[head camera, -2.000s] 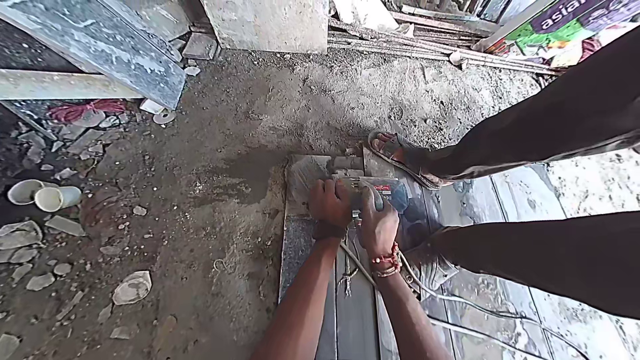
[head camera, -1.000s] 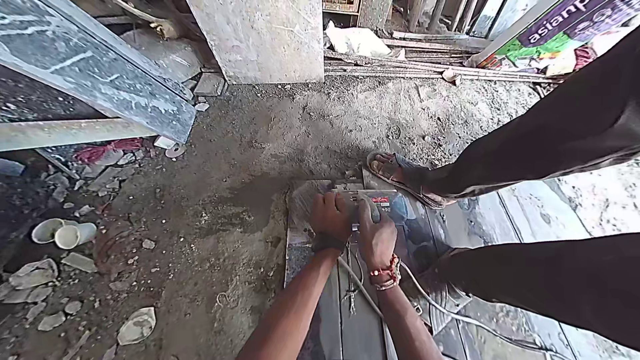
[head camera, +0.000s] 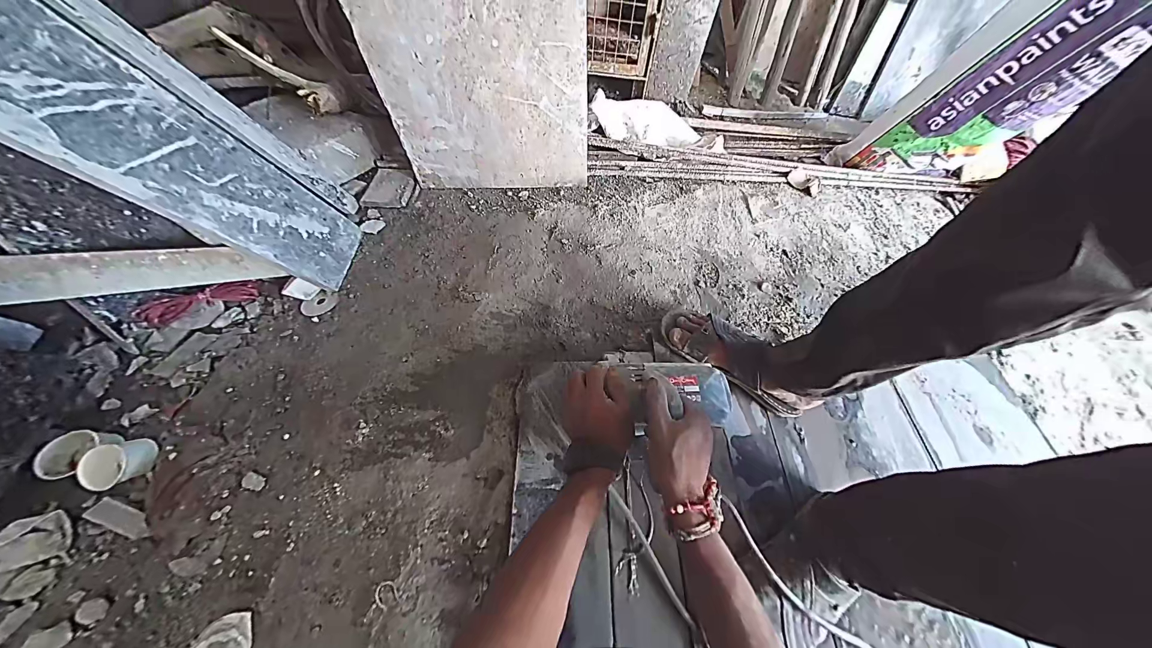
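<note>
Both my hands are on a blue power tool with a red and white label, which lies low over the near-left end of dark stone slabs. My left hand, with a dark band at the wrist, grips its left part. My right hand, wearing red beaded bracelets, is closed around the middle of the body. The tool's underside and its working end are hidden by my hands. A pale power cord trails from it between my forearms. Grey wet dust coats the slab beside my left hand.
A sandalled foot and two dark-trousered legs stand at the right on the slabs. Stone slabs lean at upper left. Two cups and stone rubble lie at left. Thin rods and a paint sign lie beyond.
Both hands stay on the power tool. The view has tilted up slightly, showing more of the background.
</note>
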